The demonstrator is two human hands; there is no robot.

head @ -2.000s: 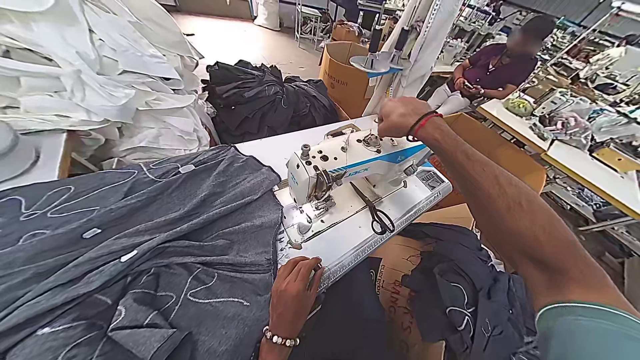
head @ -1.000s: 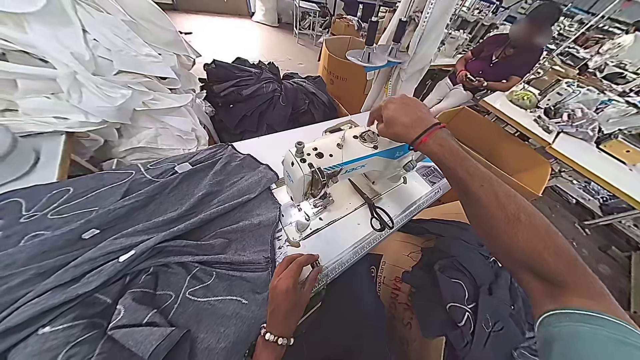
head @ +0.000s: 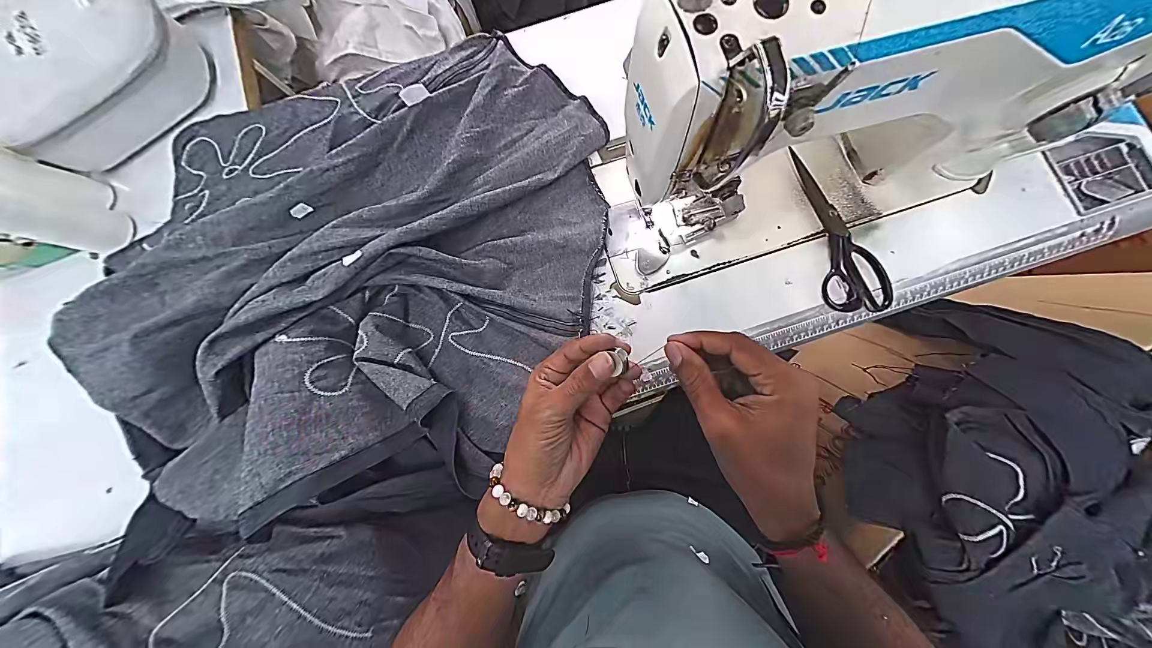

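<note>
My left hand (head: 571, 409) pinches a small round metal bobbin or bobbin case (head: 618, 362) between thumb and fingers, just off the front edge of the sewing table. Beside it, on the right, my right hand (head: 751, 414) has thumb and index fingertips together; a faint thread seems to run between the hands, but its hold is unclear. Behind them stands a white and blue Jack sewing machine (head: 864, 99), its needle area lit. Dark grey fabric (head: 423, 225) with white stitched curves lies left of the needle. Black-handled scissors (head: 841, 238) rest on the machine bed.
A measuring tape strip (head: 1008, 270) runs along the table's front edge. More dark fabric (head: 990, 459) lies on cardboard (head: 1017, 315) at the lower right. White material (head: 378, 36) is heaped behind the table, and part of another white machine (head: 81, 81) stands at the upper left.
My right hand has come down from the top of the sewing machine to beside my left hand. The view has tilted down and closer to the table.
</note>
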